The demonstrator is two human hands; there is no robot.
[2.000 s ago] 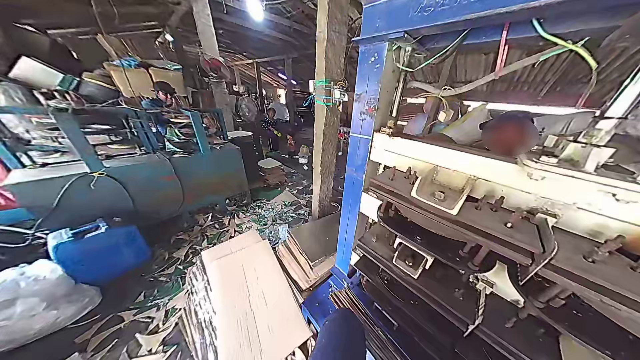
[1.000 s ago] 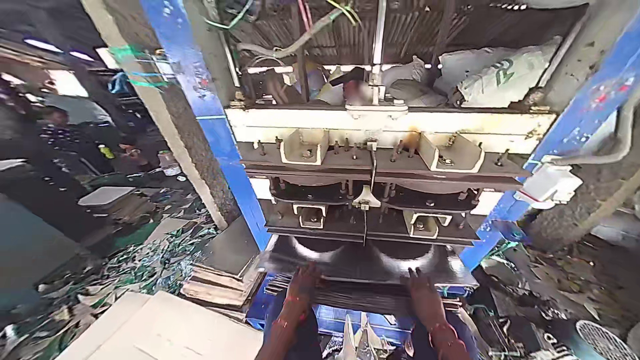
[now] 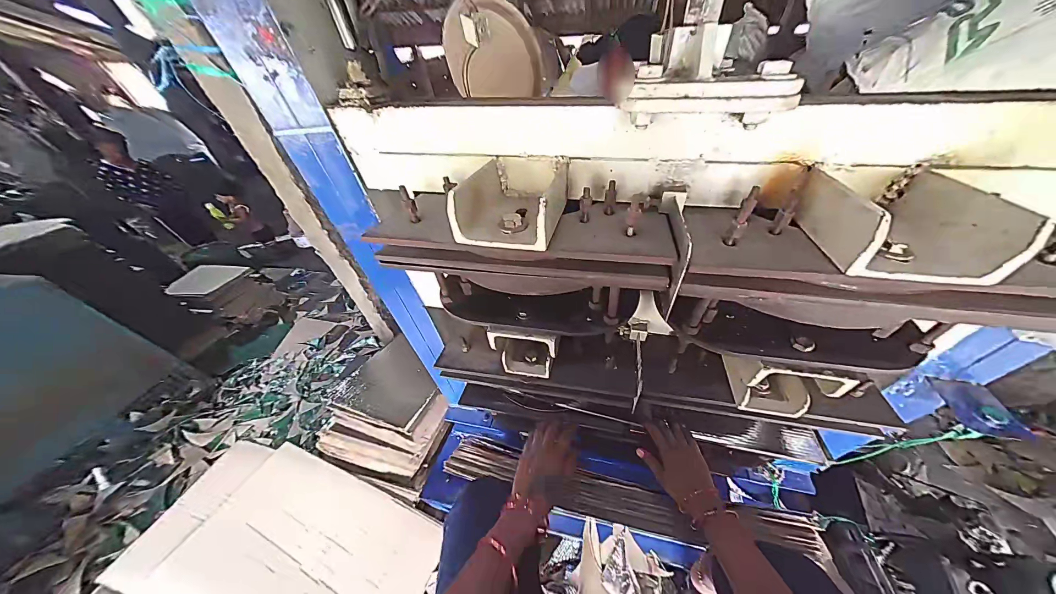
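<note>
My left hand lies palm down with fingers spread at the front of a press machine, over the near edge of a dark, glossy sheet. Beside it my right hand rests the same way, its fingertips at the lower plate. Whether either hand presses or pushes the sheet cannot be told; neither grips anything. Above them are the press's steel plates with bolts and channel brackets, under a cream crossbeam. Below the hands a stack of thin sheets sits in the blue frame.
Pale sheets lie at lower left, beside a stack of boards. Scraps litter the floor on the left. The blue post rises at the press's left side. People are in the left background. Dark scraps lie at right.
The view has turned right and moved closer to the press. One second ago both hands rested on a broad glossy sheet jutting from the press; now much less of that sheet shows in front of the plates.
</note>
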